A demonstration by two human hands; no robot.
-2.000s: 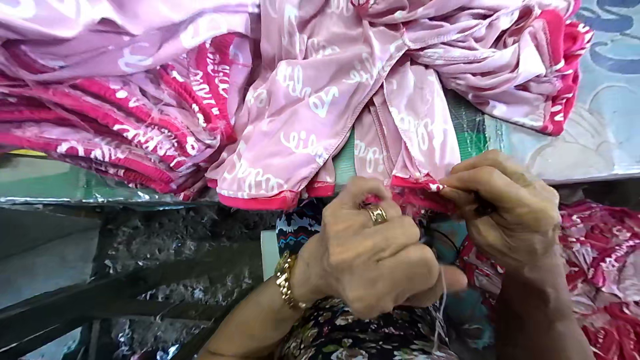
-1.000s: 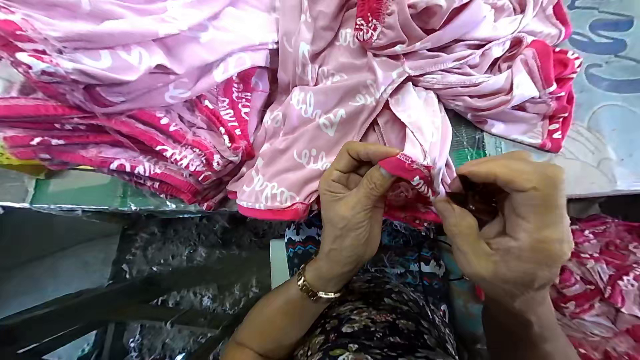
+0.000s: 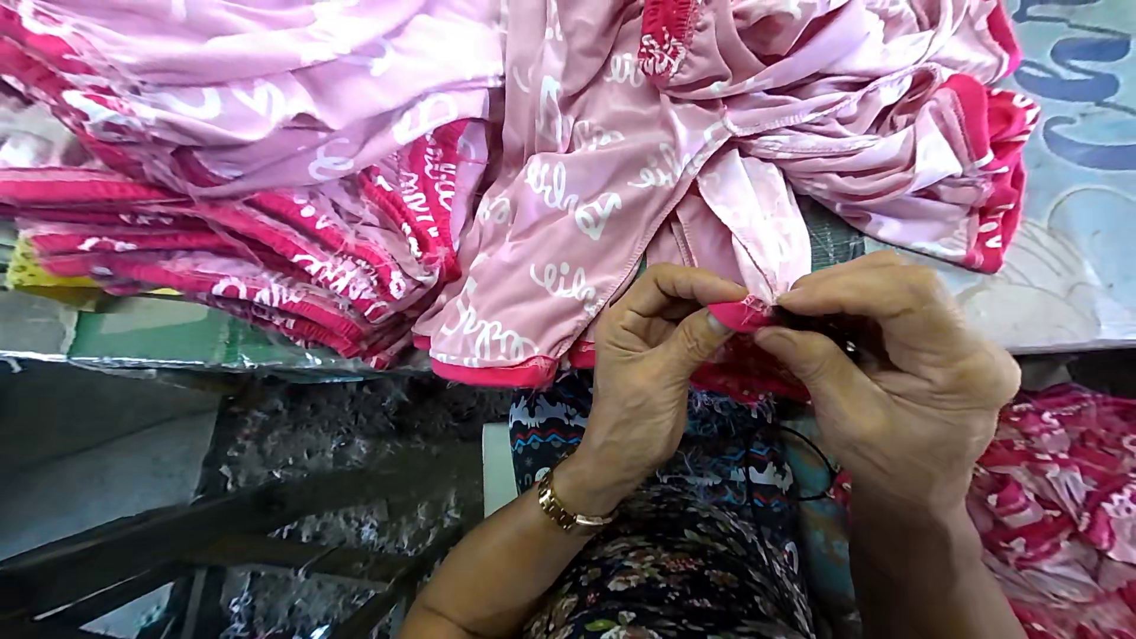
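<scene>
A light pink printed garment (image 3: 568, 222) with red-pink hems lies over the table's near edge. My left hand (image 3: 652, 355), with a gold-coloured bracelet at the wrist, pinches the red-pink hem (image 3: 738, 317) of one of its openings between thumb and forefinger. Close beside it, my right hand (image 3: 887, 364) pinches the same hem at the seam; its other fingers curl around something dark that is mostly hidden. The two sets of fingertips nearly touch.
A stack of similar pink garments (image 3: 293, 257) lies at the left on the table (image 3: 177, 337). More red-pink fabric (image 3: 1056, 497) is heaped at the lower right, below table height. Dark wooden bars (image 3: 222, 515) and lint-covered floor show at the lower left.
Two seconds ago my left hand was turned back-up across the hem; it has since turned and now pinches the hem. My right hand has stayed at the seam.
</scene>
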